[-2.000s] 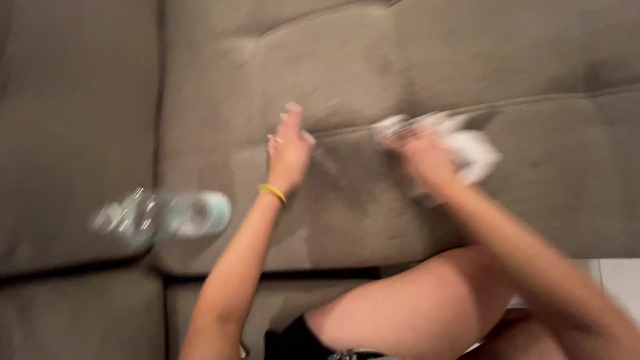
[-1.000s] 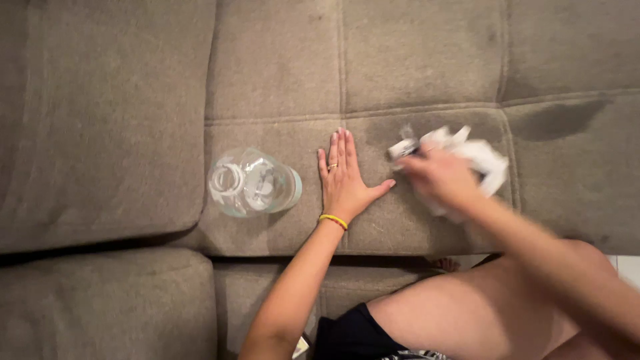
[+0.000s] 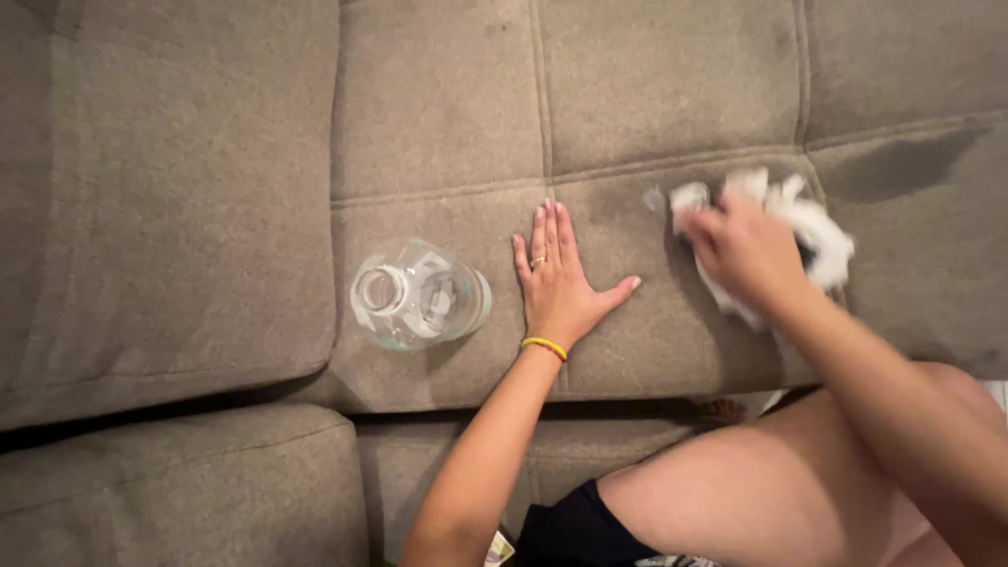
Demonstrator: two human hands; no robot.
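My left hand [image 3: 559,287], with a ring and a yellow band at the wrist, lies flat on the grey-brown sofa seat [image 3: 441,94], thumb spread, holding nothing. Just left of it stands a clear bottle [image 3: 421,295], its open mouth facing up toward the camera. To the right, my right hand [image 3: 744,244] is closed on a crumpled white cloth [image 3: 823,244] against the seat; the hand is slightly blurred. A dark damp-looking patch [image 3: 906,165] marks the fabric right of the cloth, and a fainter one shows between the hands.
A sofa back cushion [image 3: 189,205] rises at the left, with another cushion [image 3: 181,488] at the lower left. A dark gap runs along the seat's near edge. My bare leg [image 3: 756,488] is at the lower right. A small printed item [image 3: 498,549] lies partly hidden beside my left forearm.
My left hand, blurred and raised-looking two seconds ago, now rests flat on the seat. The bottle looked tipped sideways in the earliest frame. My right hand keeps hold of the cloth. The view has shifted.
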